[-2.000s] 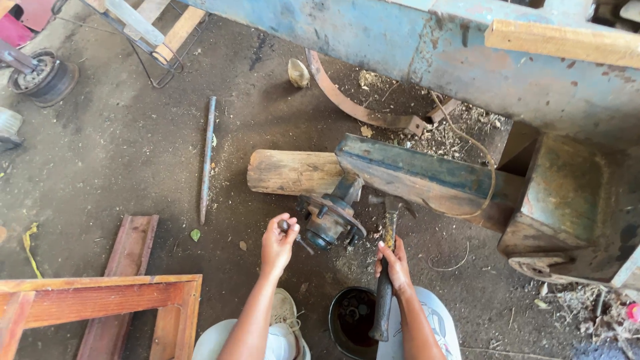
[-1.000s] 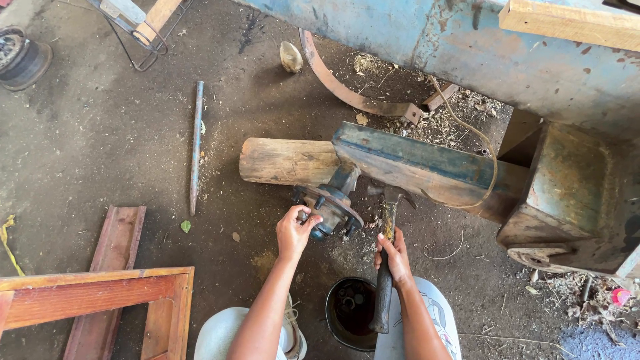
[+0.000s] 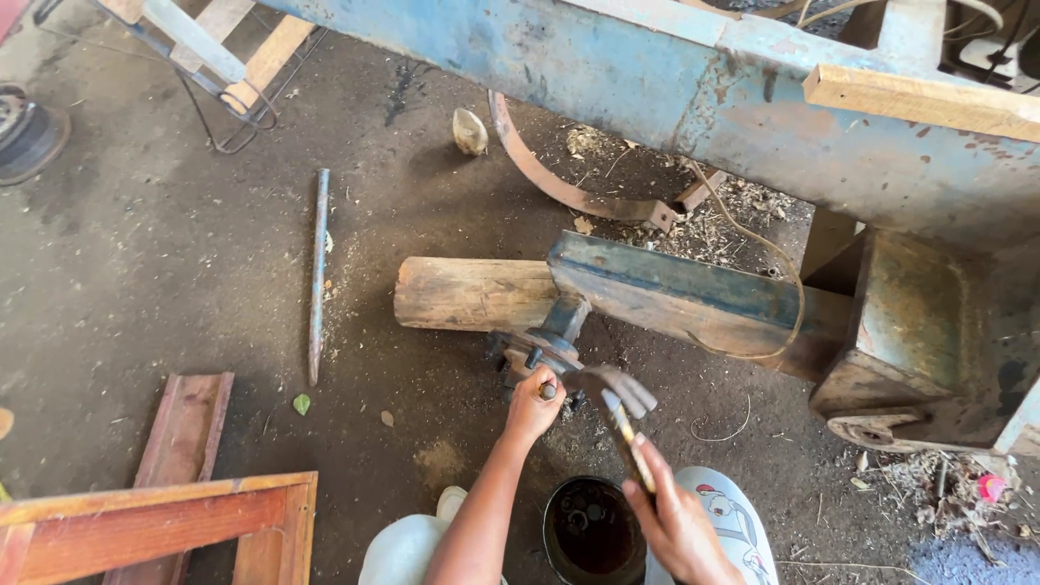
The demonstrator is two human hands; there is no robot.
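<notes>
My left hand [image 3: 534, 406] is closed round a short metal rod [image 3: 548, 392], its round end pointing up, against the studded wheel hub [image 3: 540, 349]. A claw hammer [image 3: 613, 398] is in my right hand [image 3: 670, 512], its blurred head just right of the rod's end; whether they touch I cannot tell. The hub sits on a stub axle [image 3: 566, 315] that joins a blue and rusty metal beam [image 3: 691, 301]. Below the hub stands a dark bucket [image 3: 593, 528] with dark liquid and small round parts in it.
A log [image 3: 471, 292] lies by the beam's end. Behind runs a blue metal frame [image 3: 569, 73] with a wooden board [image 3: 918, 101] on it. Leftward are a metal bar [image 3: 319, 276], a wooden frame [image 3: 162, 532] and a rusty channel [image 3: 183, 431]. A curved metal strip [image 3: 561, 187] lies beyond the log.
My right hand has raised the hammer from beside the bucket and brought its head to the rod in my left hand. The left hand stays at the hub.
</notes>
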